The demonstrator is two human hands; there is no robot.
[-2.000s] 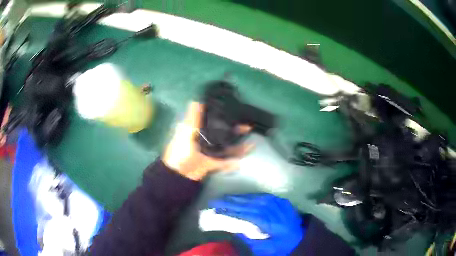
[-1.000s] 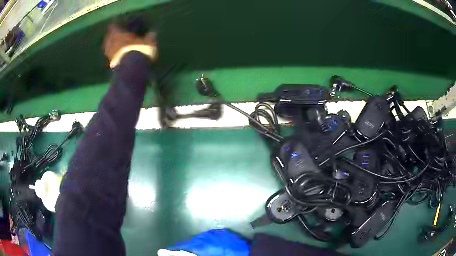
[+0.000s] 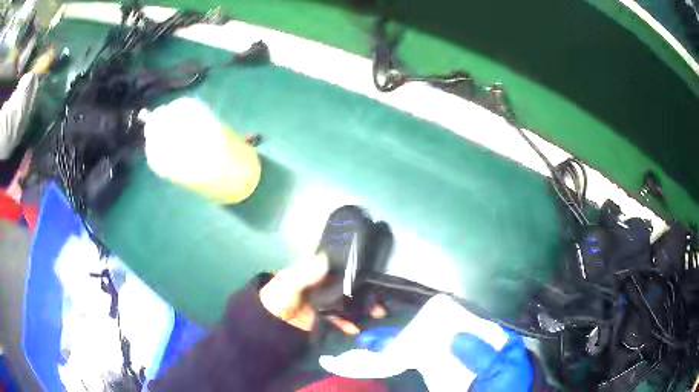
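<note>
My bare left hand (image 3: pixel 297 295) holds a black power strip (image 3: pixel 342 246) upright above the bench, with faint blue ports on its face. A black cord runs from it to the right. My right hand (image 3: pixel 494 360), in a blue glove, holds a white wiping cloth (image 3: pixel 433 341) just right of the unit. The cloth covers part of the glove. The unit's lower end is partly hidden by my left fingers.
A bottle (image 3: pixel 203 151) with yellowish liquid lies left of centre, a small brown scrap (image 3: pixel 254 140) beside it. Black units pile up at right (image 3: pixel 625 306) and left (image 3: pixel 100 126). A blue bin (image 3: pixel 40 295) is at lower left. Another person's hand (image 3: pixel 44 61) shows at upper left.
My left hand has come back from the far dark green area to the near bench and now holds a power strip. My right hand has risen into view with the cloth. The view has turned.
</note>
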